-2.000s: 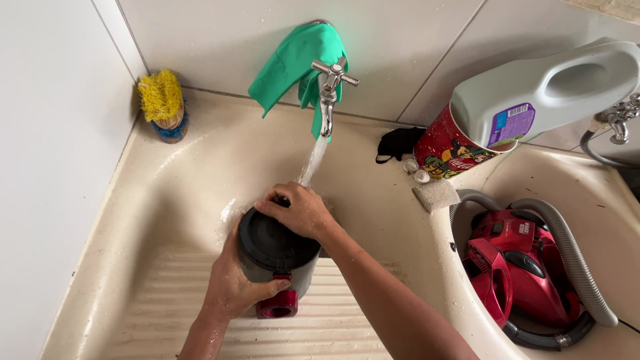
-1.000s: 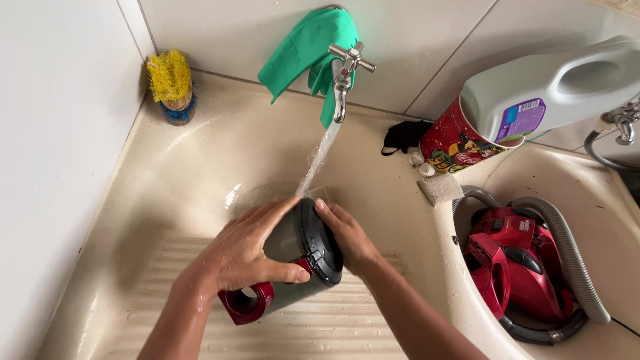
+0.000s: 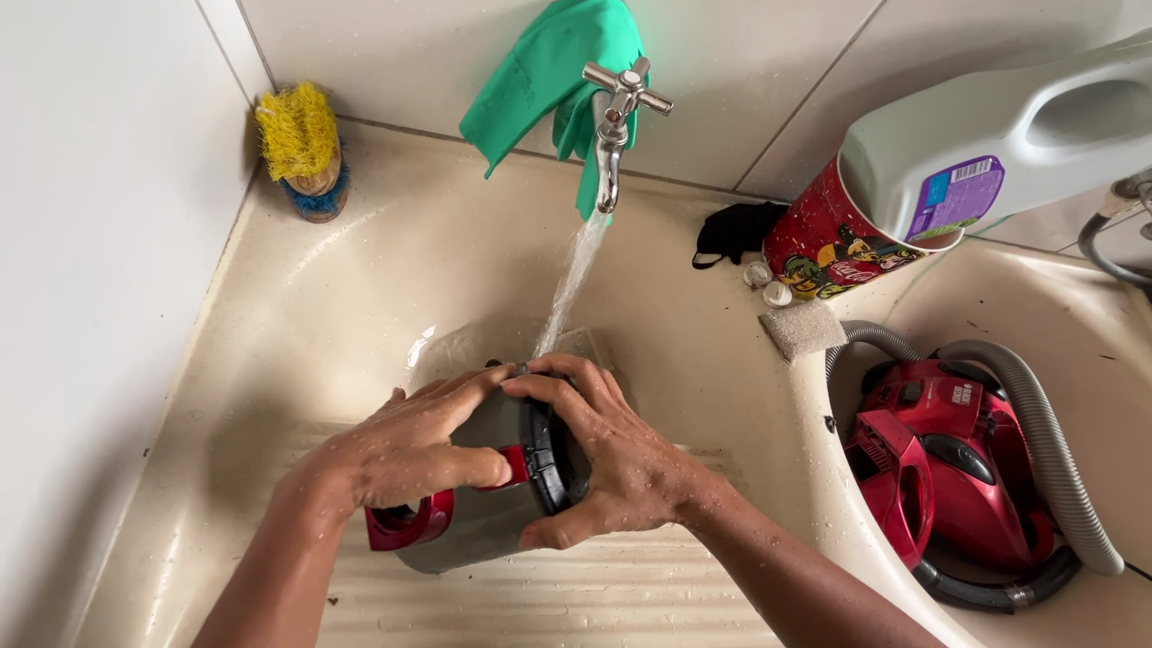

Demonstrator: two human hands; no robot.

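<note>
A grey vacuum cleaner dust canister [image 3: 477,531] with red fittings and a black rim lies tilted over the ribbed part of the laundry sink. My left hand [image 3: 432,450] grips its body, the thumb at the red latch. My right hand [image 3: 603,441] spans the black rim at the right end, fingertips near those of the left. Water [image 3: 571,279] runs from the chrome tap [image 3: 612,144] and falls just behind the canister. Both hands are wet. The inside of the canister is hidden.
Green rubber gloves [image 3: 558,72] hang behind the tap. Brushes with yellow and blue bristles [image 3: 301,148] stand at the back left. A red cup [image 3: 823,234], a grey plastic jug [image 3: 954,135], a black cloth [image 3: 738,232] and a sponge [image 3: 801,330] sit right. A red vacuum cleaner [image 3: 954,459] fills the neighbouring basin.
The canister has gone from upright, its black end facing up, to lying tilted with that end facing right. My right hand has shifted from its top to the right side of the rim.
</note>
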